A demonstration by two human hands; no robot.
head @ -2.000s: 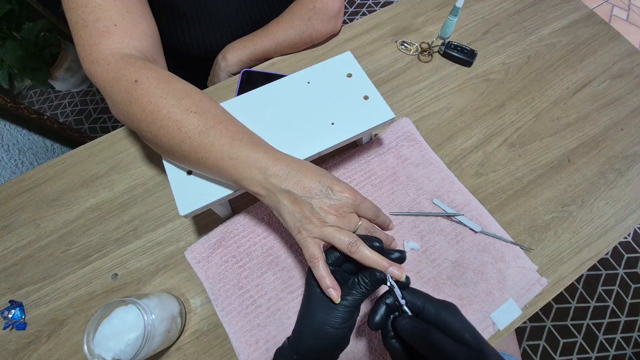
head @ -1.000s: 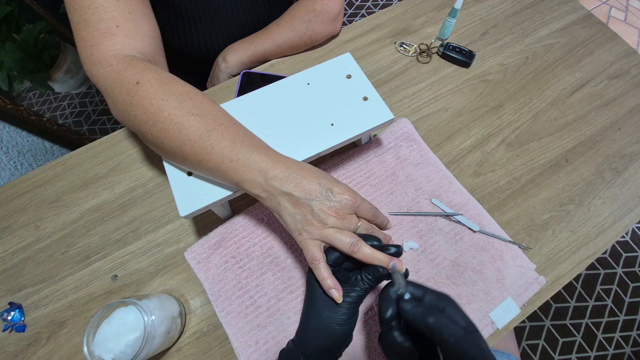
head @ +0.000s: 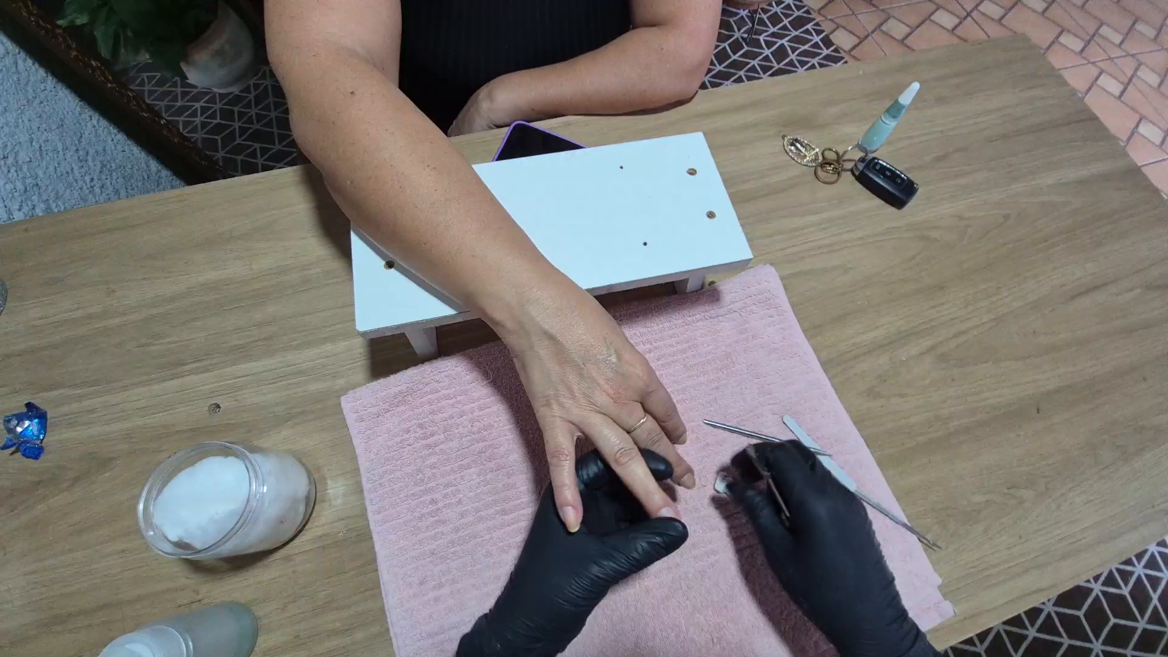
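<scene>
My left hand [head: 593,538], in a black glove, holds a finger of the other person's hand [head: 589,383], which reaches across from the far side, palm down, with a ring on one finger. My right hand [head: 803,520], also gloved in black, is to the right over the pink towel [head: 438,456]. It is closed on a thin metal tool [head: 774,488], mostly hidden by the fingers. At its fingertips lies a small white piece of cotton [head: 722,483]. A slim metal tool [head: 894,522] and a nail file [head: 808,442] lie on the towel beside and partly behind my right hand.
The other person's forearm rests over a white raised board [head: 620,210], with a phone [head: 532,141] behind it. Keys with a black fob [head: 885,182] lie far right. Left are a clear jar of cotton [head: 228,502], a bottle [head: 192,631] and a blue shiny object [head: 26,431].
My right hand has moved right, away from the held fingertip, to the white piece on the towel. My left hand still holds the finger. The view has shifted.
</scene>
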